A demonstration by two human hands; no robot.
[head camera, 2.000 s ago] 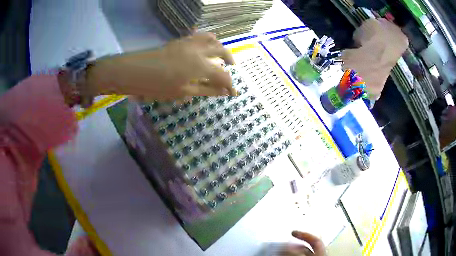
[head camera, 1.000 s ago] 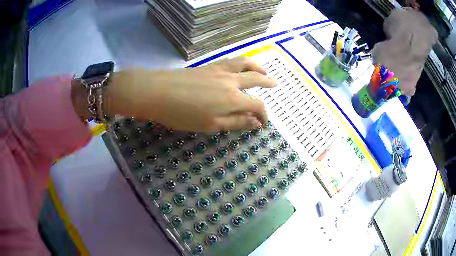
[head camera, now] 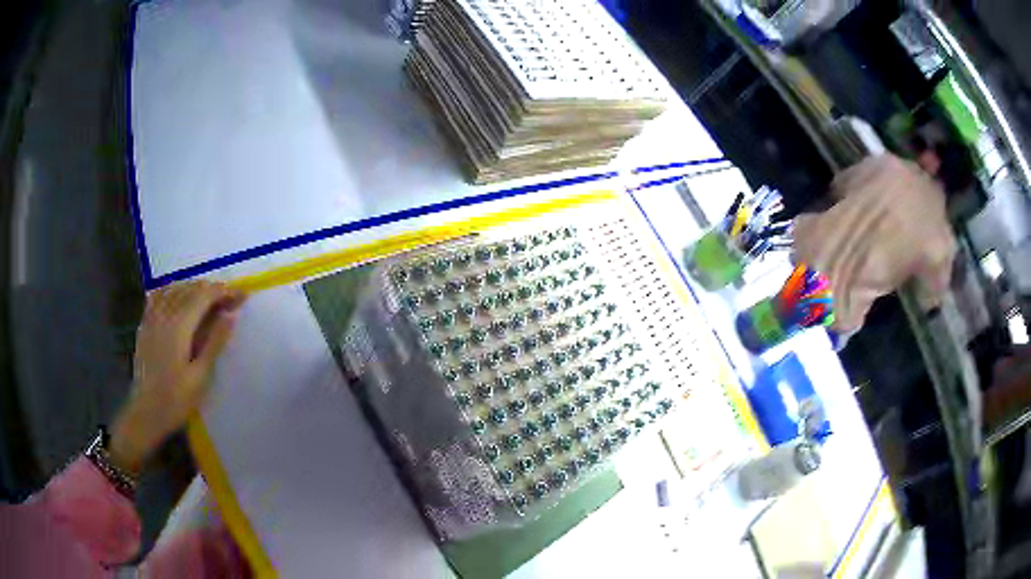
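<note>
A block of clear stacked trays [head camera: 430, 435] stands on a dark green board [head camera: 554, 532]. Its top tray holds rows of small round components [head camera: 531, 356] with silvery rims and dark green centres. My left hand [head camera: 181, 356], bare, is at the far left by the yellow-taped table edge, away from the trays. Its thumb and fingers are apart, and nothing shows in it. My right hand is not in view.
A white sheet with rows of dark marks [head camera: 644, 288] lies beyond the trays. A tall board stack [head camera: 543, 124] stands at the back. Pen cups [head camera: 715, 258], a blue bin [head camera: 786, 398], a bottle [head camera: 778, 469] and a flat board [head camera: 797, 532] are right. Another person [head camera: 882, 238] is beyond.
My left hand has moved from over the top tray to the left table edge. My right fingertips, at the bottom two seconds ago, are out of view. The view has shifted, showing more back table.
</note>
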